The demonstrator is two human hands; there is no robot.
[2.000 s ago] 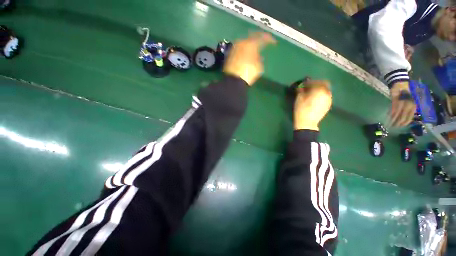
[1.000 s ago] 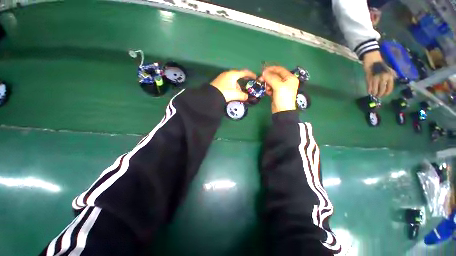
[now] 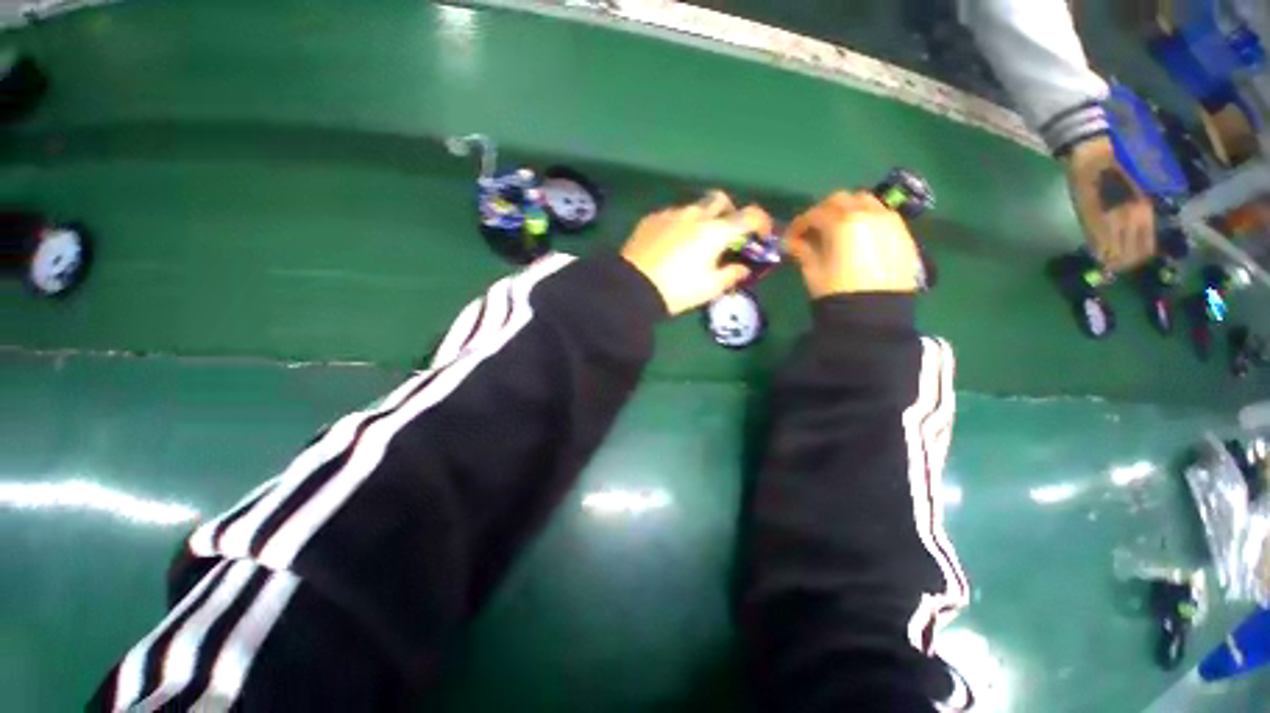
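My left hand (image 3: 692,251) holds a circuit board (image 3: 756,249) with small parts, between its fingers near the middle of the green belt (image 3: 279,251). The board's white disc part (image 3: 734,318) with a black rim hangs or lies just below the fingers. My right hand (image 3: 852,245) is close on the board's right side; its fingertips are bent together and blurred, and whether they grip anything is hidden. Another unit (image 3: 905,192) shows just behind my right hand, partly covered by it.
A unit with a pale curled wire (image 3: 513,205) lies left of my hands. A white disc part (image 3: 57,261) is at the far left. Several units stand at the right by another person's hand (image 3: 1114,217). A pale rail (image 3: 780,63) edges the belt. A plastic bag (image 3: 1226,508) lies lower right.
Since two seconds ago my hands have come together around one board. In the last second the view has shifted, and my right hand now covers more of the unit behind it.
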